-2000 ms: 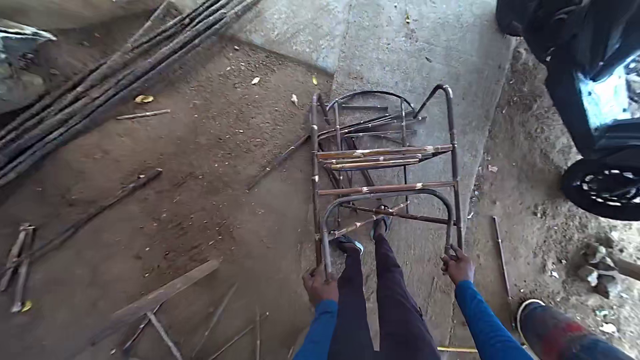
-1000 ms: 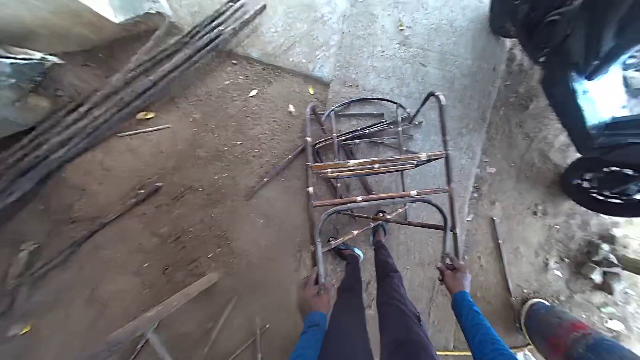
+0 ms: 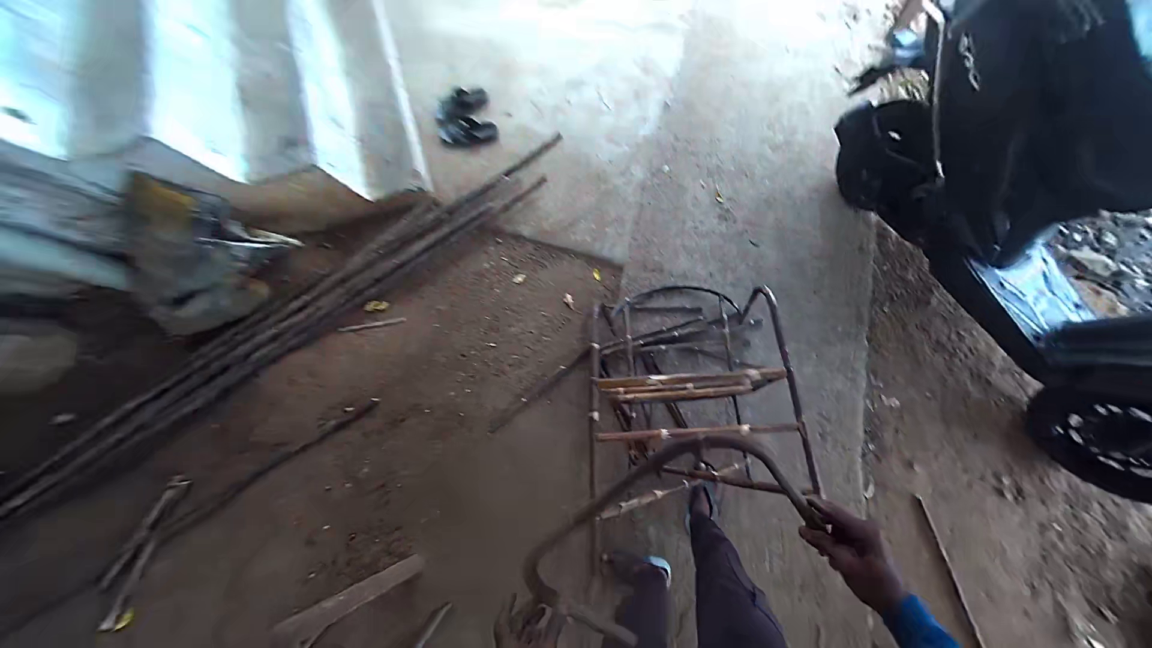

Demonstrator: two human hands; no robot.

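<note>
A chair-like frame of brown bent rods or cane point(image 3: 697, 432) stands in front of my feet, with crossbars and a round hoop at its far side. Over its near side I hold a bent, curved rod point(image 3: 666, 448). My right hand point(image 3: 846, 544) is closed round the rod's right end, beside the frame's right post. Low in the view, my left hand point(image 3: 528, 623) is at the rod's left bend, fingers partly spread; whether it grips is unclear.
Long dark poles point(image 3: 315, 310) lie across the upper left. Sticks and a flat wooden board point(image 3: 351, 598) lie on the dirt at left. A black scooter point(image 3: 1017, 333) stands at right. Sandals point(image 3: 466, 117) lie near a corrugated sheet point(image 3: 243, 90).
The curved rod, earlier upright against the frame's near side, is now tilted with its left end lower. My left hand has moved with it. The view has shifted to show more ground ahead.
</note>
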